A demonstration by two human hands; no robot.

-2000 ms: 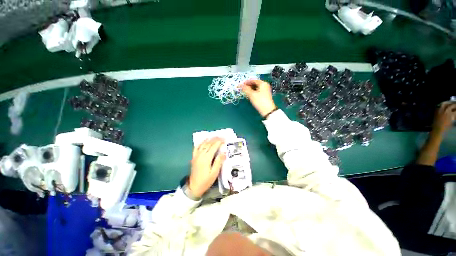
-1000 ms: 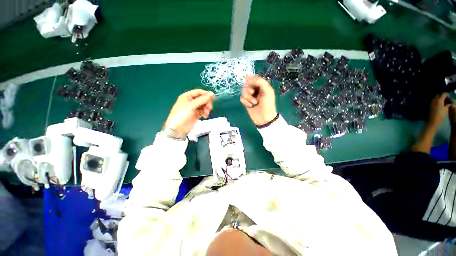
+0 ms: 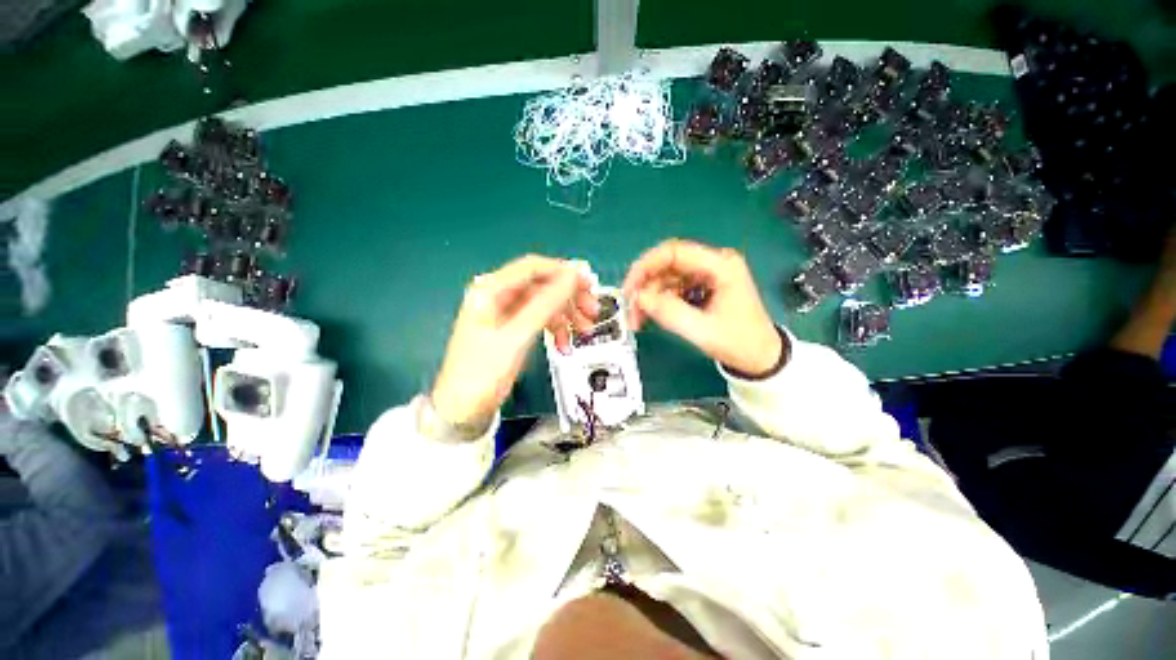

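The white camera housing (image 3: pixel 619 402) lies on the green mat close to my body, its open front up, with short dark and red leads at its near end. My left hand (image 3: pixel 511 322) is over its far left part, fingertips pinched. My right hand (image 3: pixel 712 307) is at its far right edge, thumb and finger pinched. A thin white connecting wire (image 3: pixel 609 294) shows faintly between the fingertips. My fingers hide part of the housing's far end. The tangled pile of white wires (image 3: pixel 596 126) lies beyond the hands.
Many camera modules (image 3: pixel 890 194) spread at right, a smaller group (image 3: pixel 226 206) at left. White cameras (image 3: pixel 264 400) stand at the left table edge, above a blue bin (image 3: pixel 200 542) with white housings. A pale rail (image 3: pixel 387 93) bounds the mat. People's arms show at both sides.
My right hand has left the wire pile and come back to the housing. My left hand has moved right and nearer, over the housing. The view has shifted, so the pile appears higher.
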